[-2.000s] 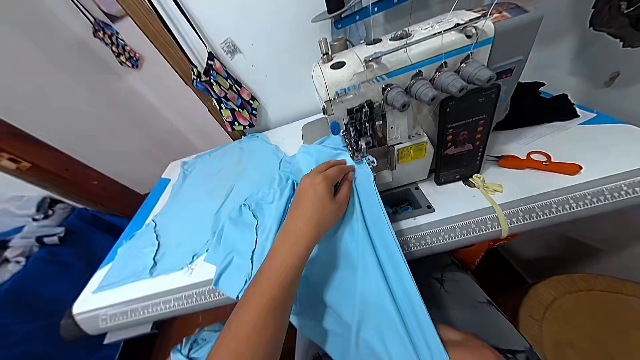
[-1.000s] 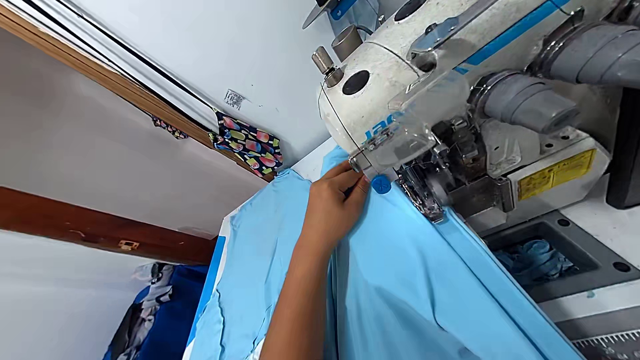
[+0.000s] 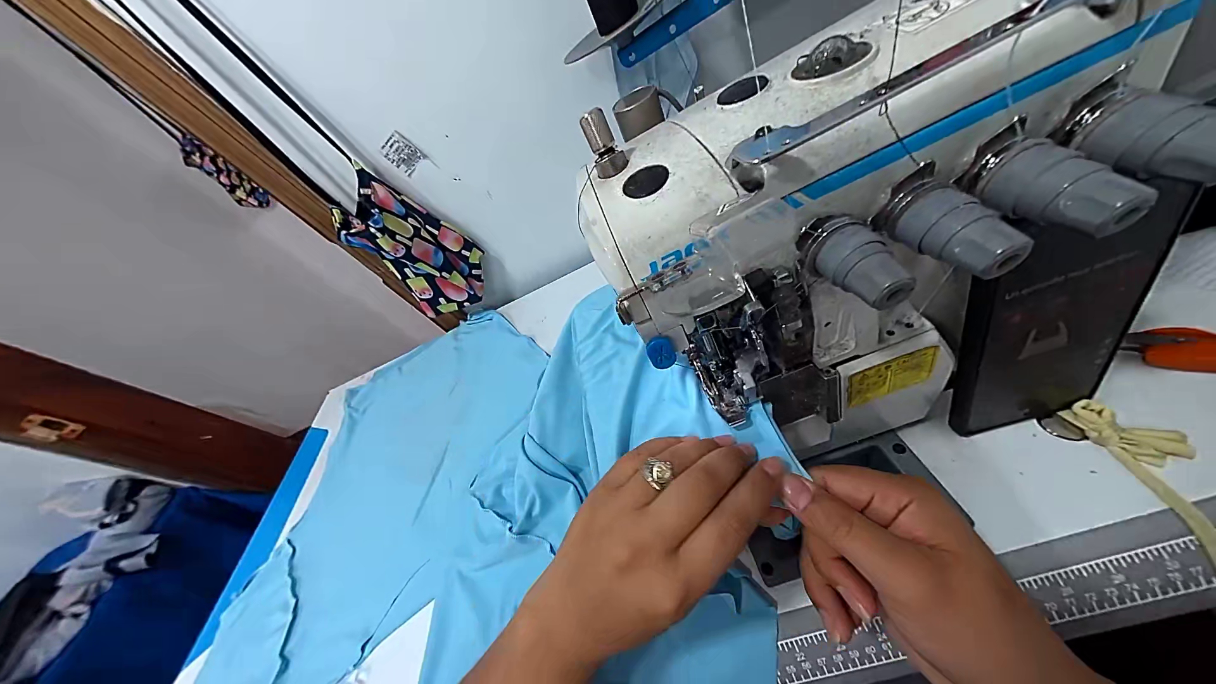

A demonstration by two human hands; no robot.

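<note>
Light blue stretch fabric (image 3: 408,456) spreads over the sewing table, and part of it lies under the presser foot (image 3: 736,413) of a white overlock machine (image 3: 693,171). My left hand (image 3: 655,541), with a ring on one finger, rests on the cloth just in front of the foot, its fingertips at the fabric's edge. Close beside it, my right hand (image 3: 883,551) pinches the same edge between thumb and fingers. The fingertips of both hands nearly meet. The fabric under my left palm is hidden.
A phone (image 3: 1064,304) leans by the machine, near orange-handled scissors (image 3: 1178,350) and a knotted yellow strip (image 3: 1126,437). A measuring tape (image 3: 1102,579) runs along the front edge. Patterned cloth (image 3: 408,242) hangs behind left; dark blue cloth (image 3: 190,570) lies lower left.
My left hand has come from beside the machine's head to the front of the presser foot. My right hand, out of view one second ago, now holds the fabric edge.
</note>
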